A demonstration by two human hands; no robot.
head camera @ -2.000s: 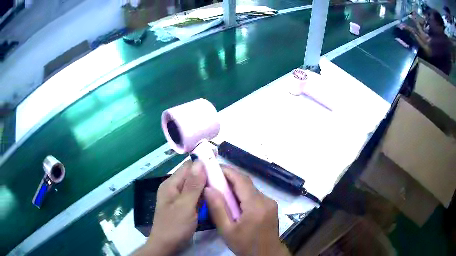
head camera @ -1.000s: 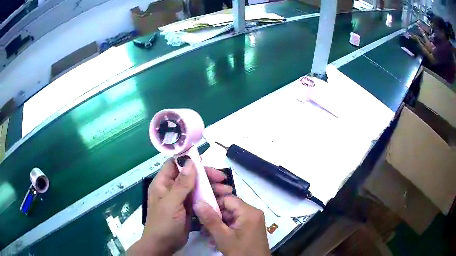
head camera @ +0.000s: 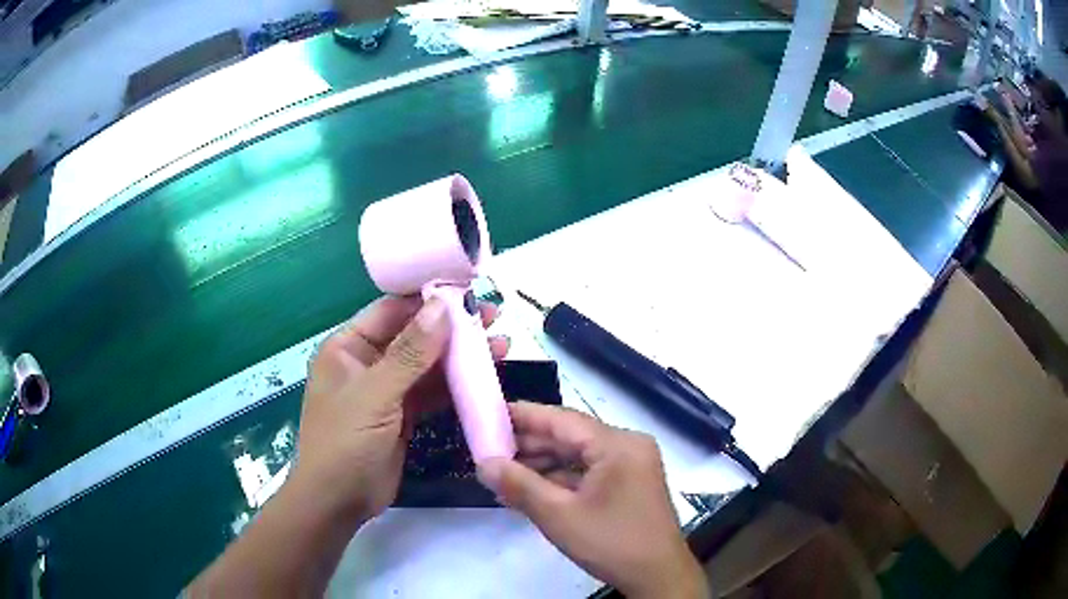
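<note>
A pink handheld fan [head camera: 422,240] is held up over the bench, its round head at the top and its handle slanting down to the right. The handle looks closed, with a small dark spot near its top. My left hand [head camera: 369,392] holds the upper handle just below the head. My right hand [head camera: 591,480] pinches the lower end of the handle. The black screw tray [head camera: 451,468], with tiny specks in it, lies behind and below the fan, partly hidden by my hands. The black electric screwdriver [head camera: 638,380] lies on the white sheet to the right.
Another pink fan [head camera: 740,201] lies on the white sheet [head camera: 703,304]. A fan with a blue part [head camera: 26,392] is on the green belt [head camera: 351,211] at the left edge. A white post [head camera: 796,94] stands beyond. Cartons [head camera: 995,374] and a person [head camera: 1031,140] are at right.
The fan has been turned, so the head's dark opening now faces right instead of left. My left hand has shifted left. The open fan on the belt is further left, nearly out of view.
</note>
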